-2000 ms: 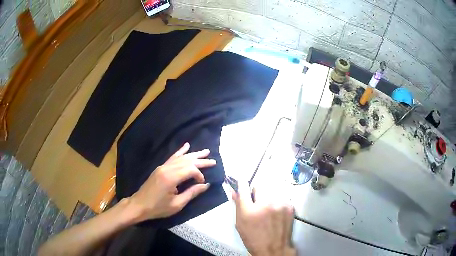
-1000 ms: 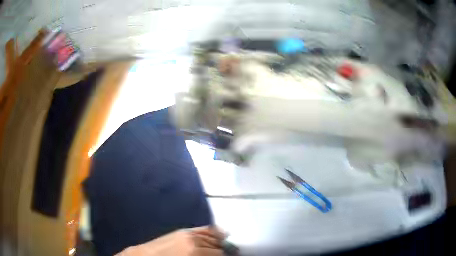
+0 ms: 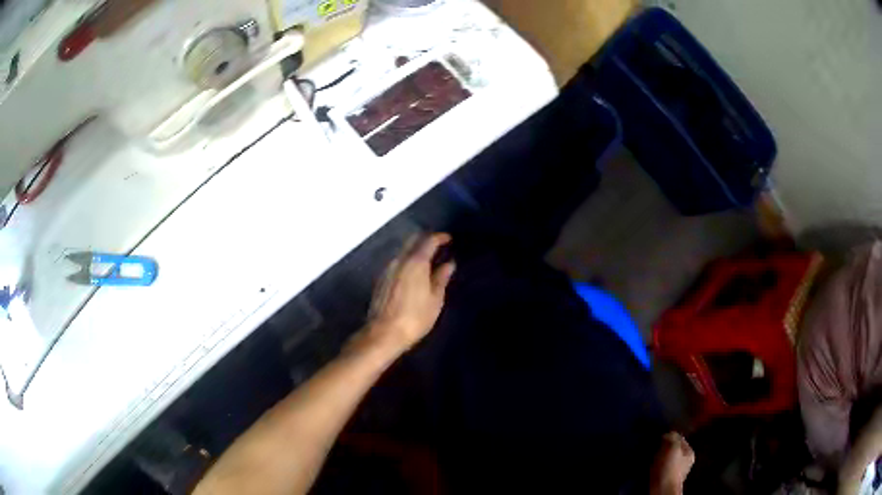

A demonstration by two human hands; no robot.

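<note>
A large mass of dark cloth (image 3: 542, 377) fills the space below the table's front edge; the wearer's dark clothing cannot be told apart from it. My left hand (image 3: 416, 290) reaches in from the bottom and pinches dark cloth between thumb and fingers, just off the table edge. My right hand (image 3: 674, 462) shows only in small part at the bottom, against the dark cloth; its fingers and grip are unclear. The blue-handled thread snips (image 3: 124, 270) lie on the white table.
The white machine table (image 3: 232, 242) carries a control panel (image 3: 408, 106) and part of the machine with its handwheel (image 3: 218, 58). A dark blue bin or bag (image 3: 677, 116) stands beyond. A red stool (image 3: 730, 334) is at right, beside a person in mauve clothing (image 3: 841, 329).
The view has swung right, away from the needle area and cardboard. The snips, near my right hand at first, lie on the table. My left hand has moved off the tabletop to the dark cloth below.
</note>
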